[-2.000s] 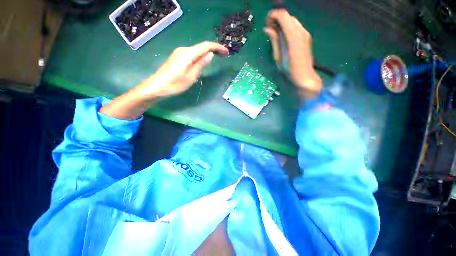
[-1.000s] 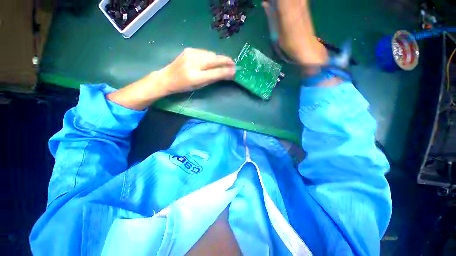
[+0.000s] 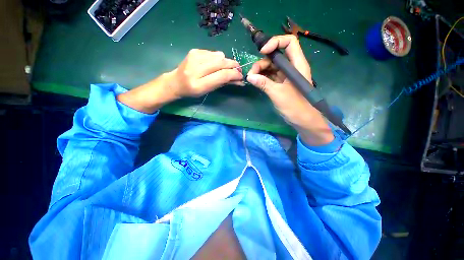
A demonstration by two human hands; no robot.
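Observation:
A small green circuit board [image 3: 244, 57] is mostly hidden behind my hands above the green mat. My left hand [image 3: 207, 72] pinches it at its left side, and a thin solder wire [image 3: 249, 64] sticks out from these fingers and trails below. My right hand [image 3: 285, 76] holds a soldering iron [image 3: 296, 76] across the palm, its tip pointing up and left, away from the board. The right thumb and fingertips are at the board's right edge, by a small dark part [image 3: 245, 78]; whether they grip the board or the part is unclear.
A heap of black components [image 3: 216, 16] lies beyond the board. A white tray [image 3: 118, 35] of dark parts is at the upper left. Open orange-and-black cutters [image 3: 315, 37] lie beyond my right hand. A blue round cup [image 3: 377, 41] and a blue coiled cord [image 3: 422, 77] are at the right.
My right hand has come back to the board with the soldering iron in view. The cutters now show beyond it. My left hand stays at the board, which is now turned and largely covered.

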